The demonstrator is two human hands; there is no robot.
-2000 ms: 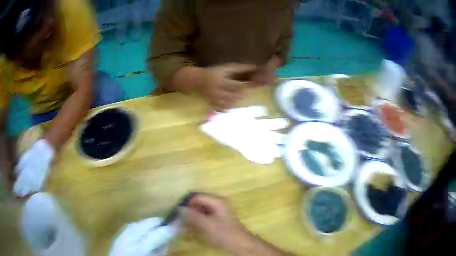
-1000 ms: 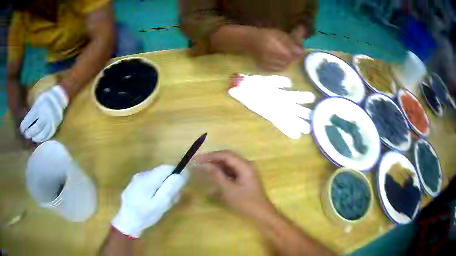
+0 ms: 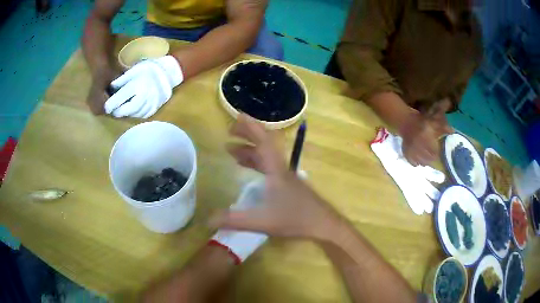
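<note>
My left hand (image 3: 248, 204), in a white glove with a red cuff, is low in the middle of the view, largely hidden behind my right hand. It holds a dark, slim, pen-like hand tool (image 3: 298, 148), whose tip points up and away. My bare right hand (image 3: 269, 189) crosses over it, blurred, with fingers apart and no object visible in it. A wide cream-rimmed bowl (image 3: 263, 92) of black small parts is just beyond my right fingertips. A tall white plastic cup (image 3: 160, 210) with dark pieces at the bottom stands to the left.
A white glove (image 3: 408, 177) lies flat at right, near a person in brown (image 3: 408, 53). Blue-rimmed plates (image 3: 460, 225) and a small tub (image 3: 450, 281) cluster at far right. A person in yellow wears a white glove (image 3: 142, 89) beside a small bowl (image 3: 144, 50). A pale scrap (image 3: 48, 194) lies far left.
The view has swung left, shifting the table items rightward. My right hand has moved from beside my left hand to in front of it, its fingers spread towards the black parts bowl.
</note>
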